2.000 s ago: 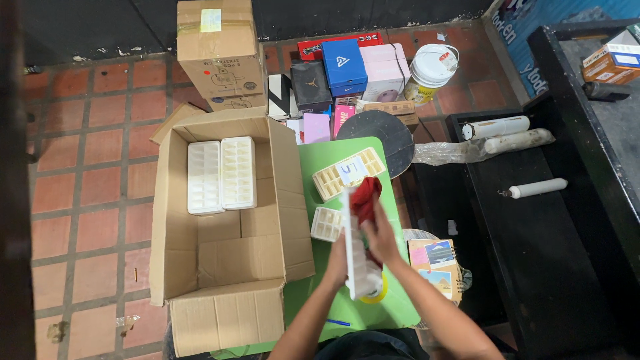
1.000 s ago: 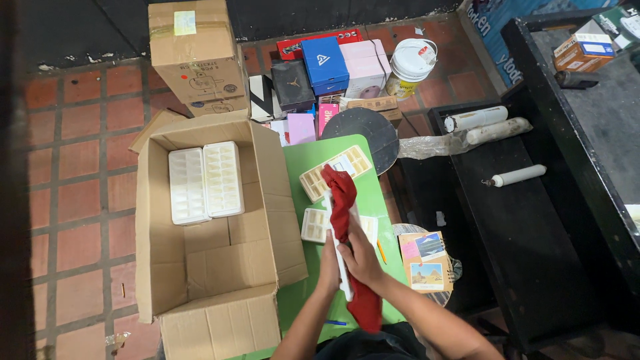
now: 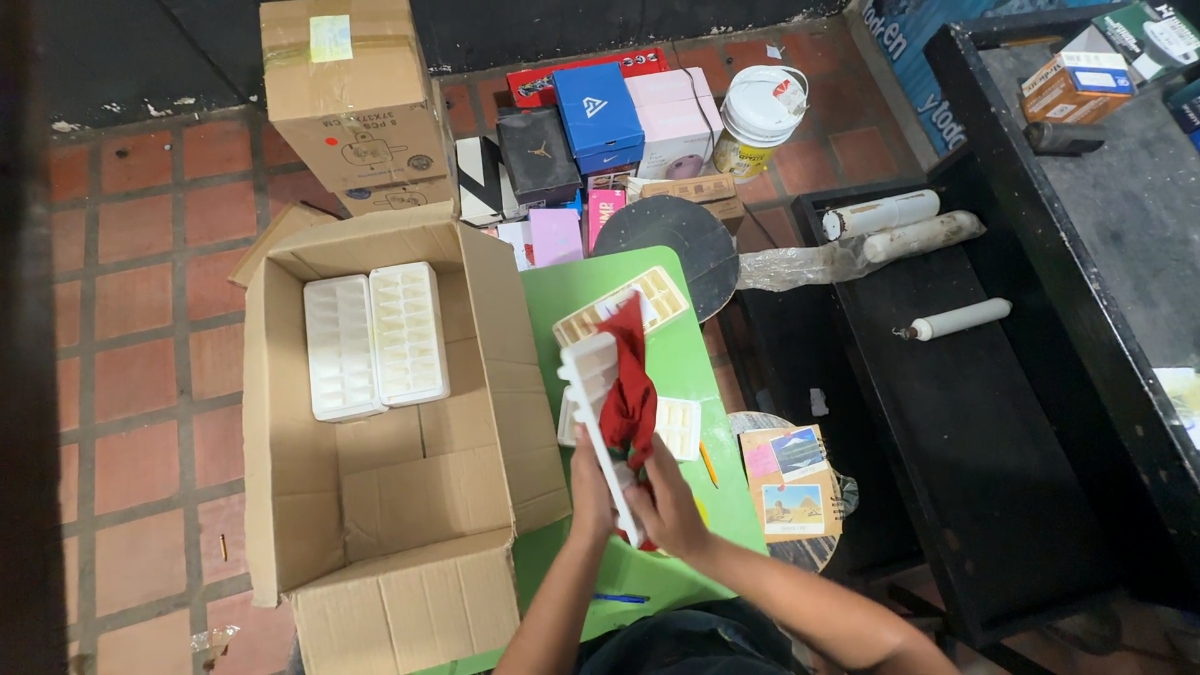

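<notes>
A white plastic ice cube tray stands tilted on edge between my hands, over a green table. My left hand grips its lower left side. My right hand presses a red cloth against the tray's other face; the cloth hides part of it. Behind lies a cream ice cube tray with a paper on it. A smaller white tray rests right of the cloth, and another pale one is partly hidden at the left. Two stacks of white trays sit inside an open cardboard box.
An orange pencil and a blue pen lie on the table. A round stool stands behind it, with shoe boxes and a white bucket farther back. Right are a spiral notebook and black shelving.
The tray and red cloth have shifted and turned in my hands; more of the tray's cupped side shows now than one second ago. Both hands stay on them.
</notes>
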